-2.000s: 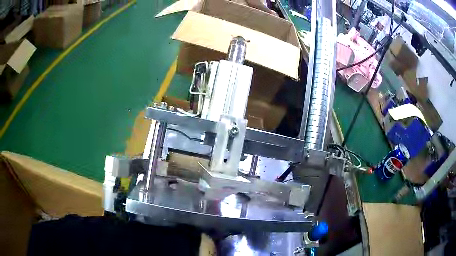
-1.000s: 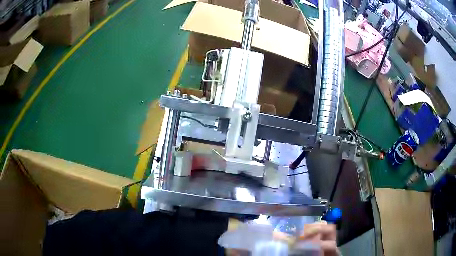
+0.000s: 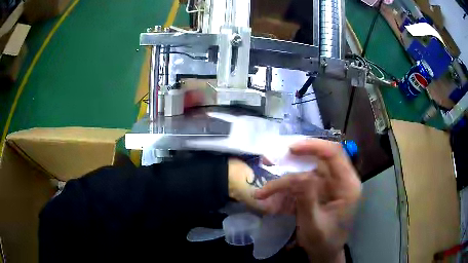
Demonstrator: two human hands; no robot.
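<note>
A translucent white fan blade (image 3: 256, 136), blurred, is in front of the machine's plate. My right hand (image 3: 328, 190) comes up from the bottom right, its fingers closed at the blade's right end. My left hand (image 3: 256, 190) reaches across from the left in a black sleeve; its fingers are mostly hidden by my right hand, so its grip cannot be told. A second translucent fan blade (image 3: 241, 228) shows below my hands against dark clothing. The press fixture (image 3: 233, 61) stands behind, its white slide above the plate and a pale block to each side.
An open carton (image 3: 66, 141) is at the left. A blue air knob (image 3: 350, 149) is at the plate's right end. The ribbed feed tube (image 3: 332, 28) rises at the right. A Pepsi can (image 3: 415, 79) and cardboard sheet (image 3: 428, 190) are on the right bench.
My hands have come up into view from the bottom edge, with a blade now in front of the plate. A second blade shows below. The machine sits higher in the picture.
</note>
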